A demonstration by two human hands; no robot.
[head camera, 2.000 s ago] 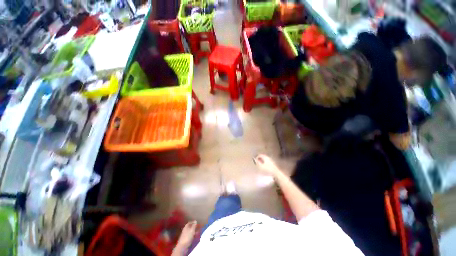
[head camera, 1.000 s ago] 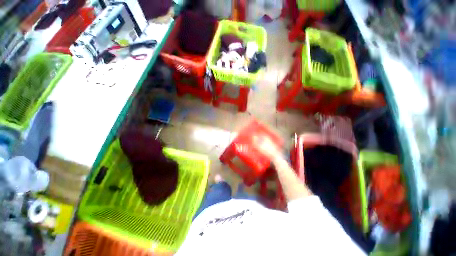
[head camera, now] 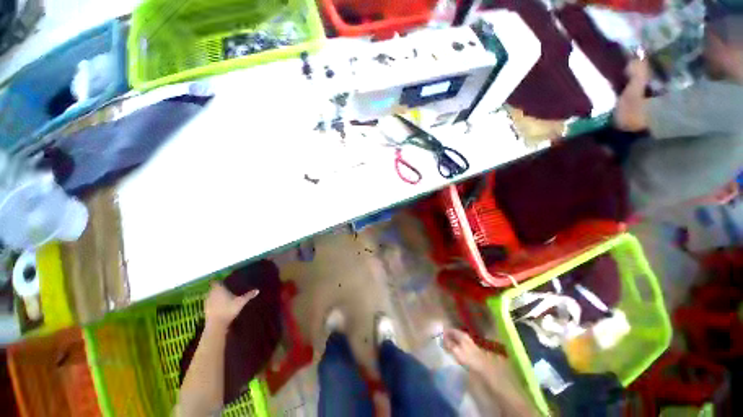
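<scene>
My left hand point(head camera: 226, 308) is at the lower left, over dark maroon fabric point(head camera: 254, 334) draped in a lime green basket point(head camera: 181, 334). Its thumb points right across the fabric; whether the fingers grip it cannot be told. My right hand point(head camera: 463, 348) is low at right of centre, blurred, empty, with fingers apart, left of another lime green basket point(head camera: 644, 285). The white sewing machine point(head camera: 432, 77) stands at the table's back. Black-handled shears point(head camera: 446, 156) and red-handled scissors point(head camera: 407, 167) lie on the white table point(head camera: 244, 179) in front of it.
A red basket point(head camera: 481, 261) with maroon fabric stands below the table edge. An orange basket point(head camera: 50, 370) is at lower left. Dark fabric point(head camera: 122, 138) and a white fan point(head camera: 41, 216) are at the table's left. Another person's arm point(head camera: 634, 102) reaches maroon pieces at upper right.
The view has turned from the aisle to the machine table. The red stool that my right hand was at is no longer under it. My left hand has come into view at the maroon fabric.
</scene>
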